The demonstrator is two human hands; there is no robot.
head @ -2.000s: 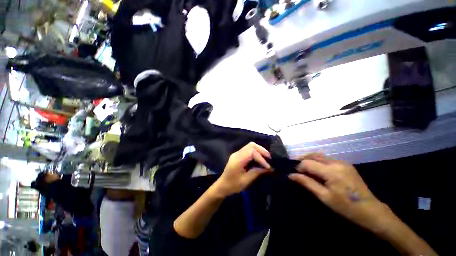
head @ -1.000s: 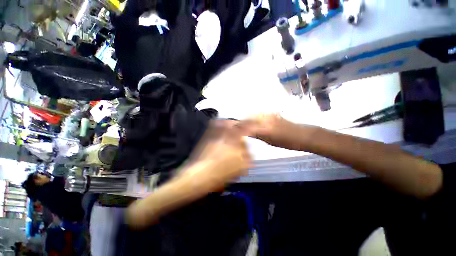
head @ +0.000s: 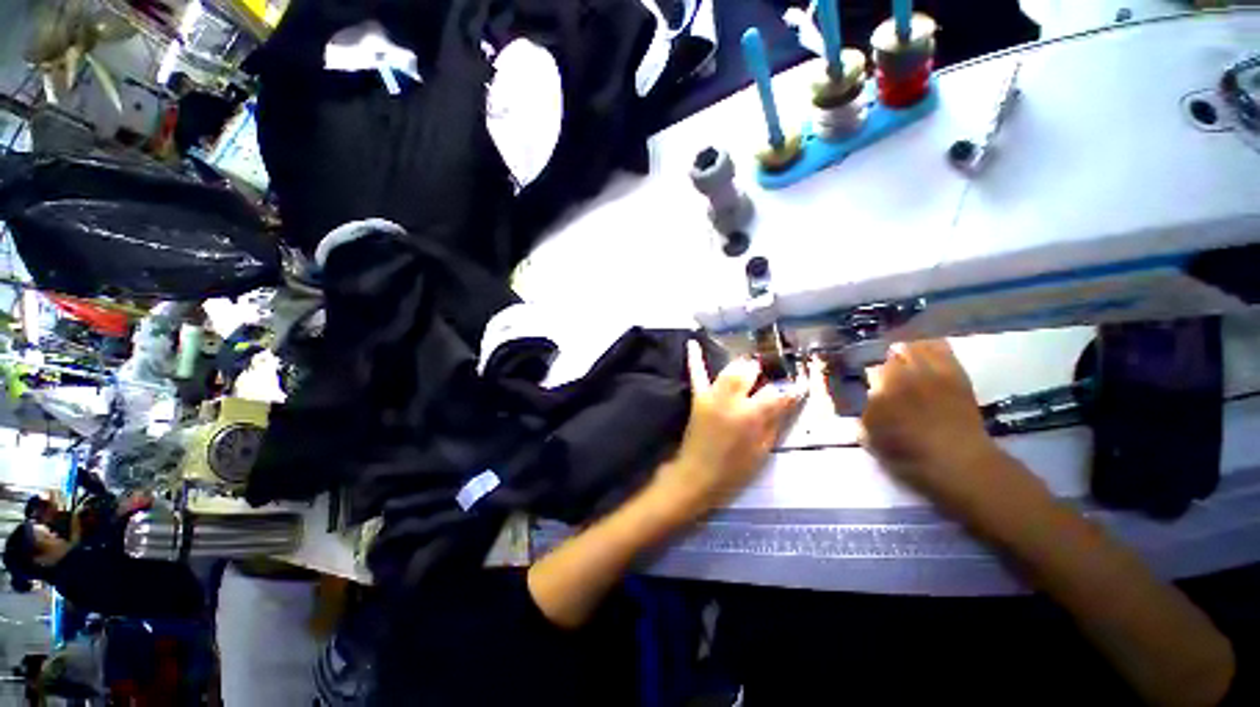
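Note:
The black garment piece (head: 553,442) lies on the white machine table, and its right end is under my left hand (head: 737,421) beside the needle area. My left fingers are spread and press on the cloth edge. My right hand (head: 923,412) is curled at the lit end of the sewing machine (head: 1050,207), just right of the presser foot area. Its fingertips are hidden, so I cannot tell what it holds. The presser foot and needle are too small and covered to make out.
Green-black snips (head: 1036,409) lie beside a black smartphone (head: 1158,414) to the right. A garment pile (head: 415,138) with white shapes lies beyond the machine's end. A thread stand (head: 850,131) tops the head. The ruler-marked table edge (head: 829,536) runs in front. Another person (head: 104,573) is at far left.
Both hands have moved from the table's front edge up to the needle area. The black cloth has moved there too. The view has shifted, showing more of the machine's top.

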